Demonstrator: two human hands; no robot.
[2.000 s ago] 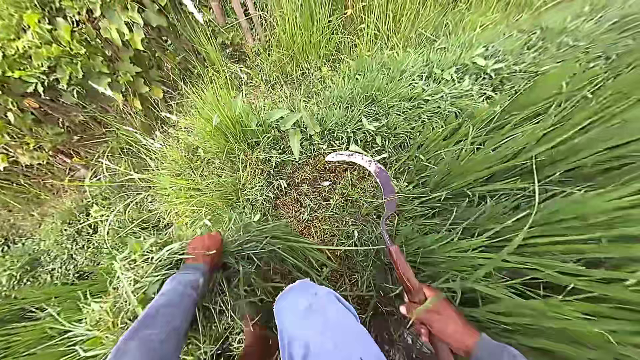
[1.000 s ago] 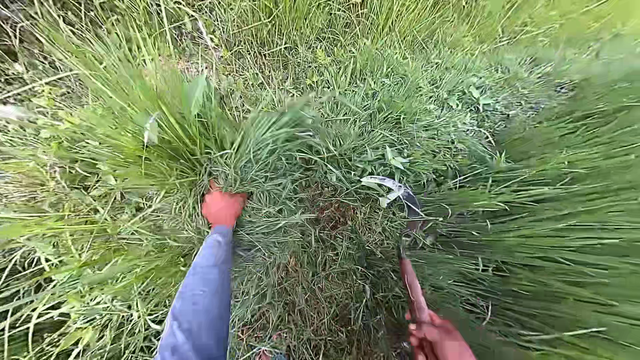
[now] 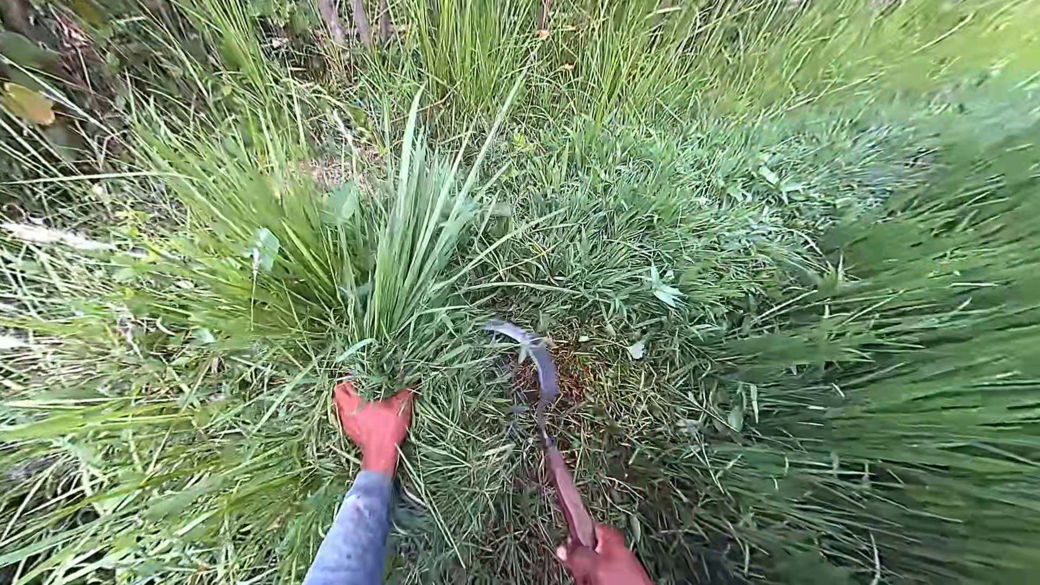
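My left hand (image 3: 375, 422), in a blue-grey sleeve, is closed around the base of a bunch of green grass (image 3: 406, 284) at the left of centre; its fingertips are hidden in the blades. My right hand (image 3: 601, 559) grips the wooden handle (image 3: 570, 496) of a sickle at the bottom of the view. The curved metal blade (image 3: 546, 370) points up and bends to the left, its tip to the right of the grass bunch and apart from my left hand.
Tall grass (image 3: 934, 390) leans along the right side. Short grass and brown stubble (image 3: 601, 382) lie around the blade. More tall grass (image 3: 471, 49) and thin woody stems (image 3: 361, 23) stand at the back, with a yellow leaf (image 3: 28, 103) at the far left.
The sickle has moved left, closer to my left hand. Blades that lay over to the right above my left hand one second ago now stand upright. The view has shifted.
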